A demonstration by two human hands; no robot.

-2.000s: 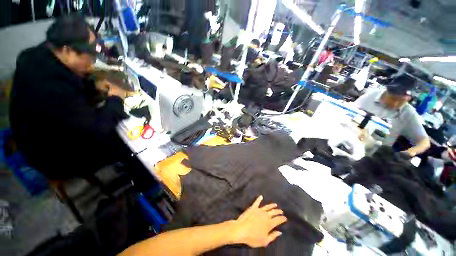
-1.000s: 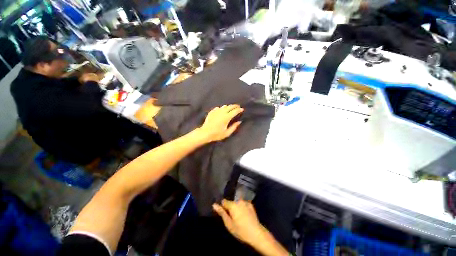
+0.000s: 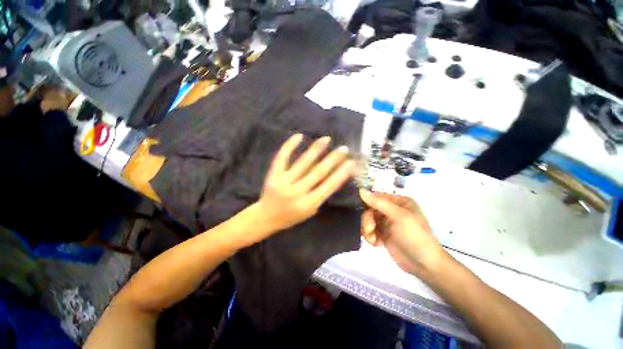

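Observation:
A large dark brown-black garment panel (image 3: 232, 143) lies left of the needle and hangs over the table's front edge. My left hand (image 3: 300, 184) rests flat on it with fingers spread, fingertips near the presser foot. My right hand (image 3: 399, 228) pinches the panel's right edge between thumb and finger, just in front of the presser foot (image 3: 372, 178). The white sewing machine (image 3: 464, 75) with a blue stripe stands to the right. The exact needle point is blurred.
A black cloth strip (image 3: 533, 123) hangs over the machine arm. A grey motor housing (image 3: 102, 65) and red and yellow scissors (image 3: 95, 138) are at the left. Ruler-like edging (image 3: 382, 300) runs along the table front. A person's dark sleeve (image 3: 48, 163) shows at far left.
My right hand has risen from below the table edge to the cloth edge at the needle. My left hand remains on the panel, fingers now spread. The view has moved closer to the machine.

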